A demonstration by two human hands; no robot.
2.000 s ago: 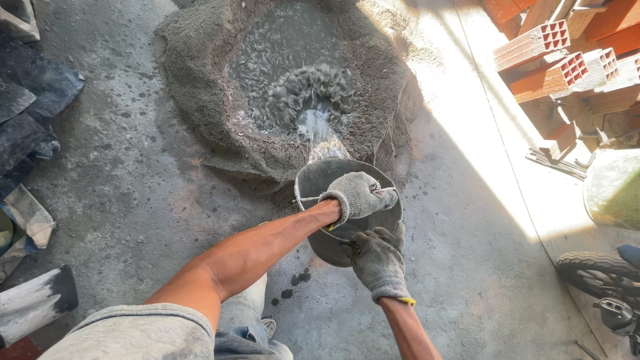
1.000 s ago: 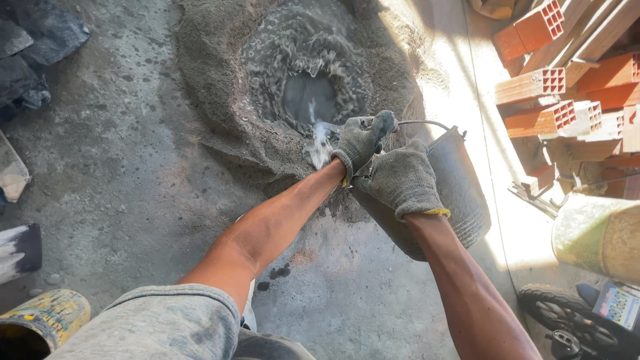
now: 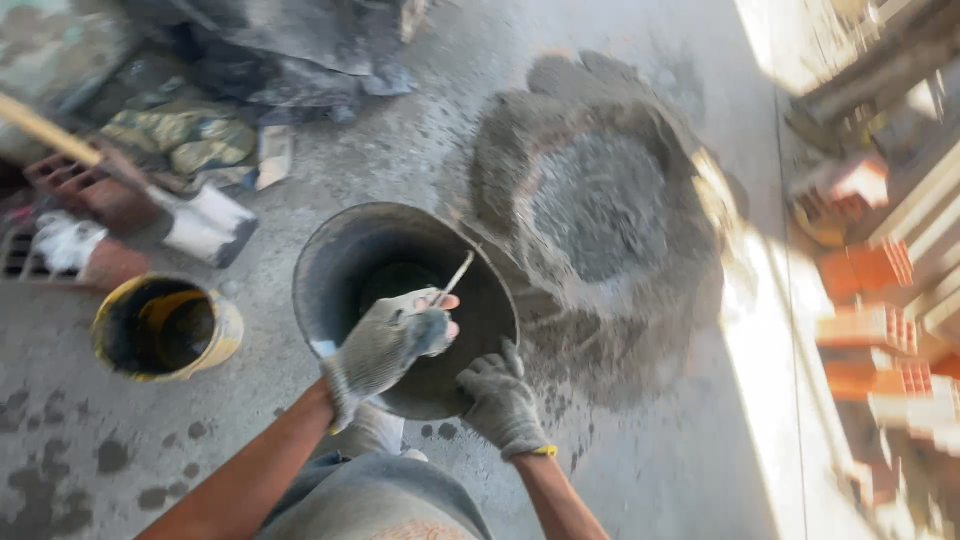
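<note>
A large dark bucket (image 3: 315, 292) is in front of me with its mouth up, its inside dark and in shadow. Gloved in grey knit with bare fingertips showing, my left hand (image 3: 401, 341) is closed on the bucket's wire handle over the mouth. My right hand (image 3: 499, 397), in a similar glove, grips the bucket's rim at the lower right. Beyond it on the concrete floor lies a ring of grey mortar mix (image 3: 502, 180), with a pool of wet, greyish water (image 3: 600, 202) in its hollow.
Left of the bucket stands a smaller yellow-rimmed bucket (image 3: 229, 330). A shovel (image 3: 210, 225) leans by hollow bricks (image 3: 105, 187) and dark plastic sheeting (image 3: 300, 67). Orange hollow bricks (image 3: 866, 270) and wooden boards (image 3: 930, 195) are stacked along the right.
The bucket was tipped over the ring with water pouring out; it is now away from the ring, mouth up, and the pouring has stopped. The view has swung left.
</note>
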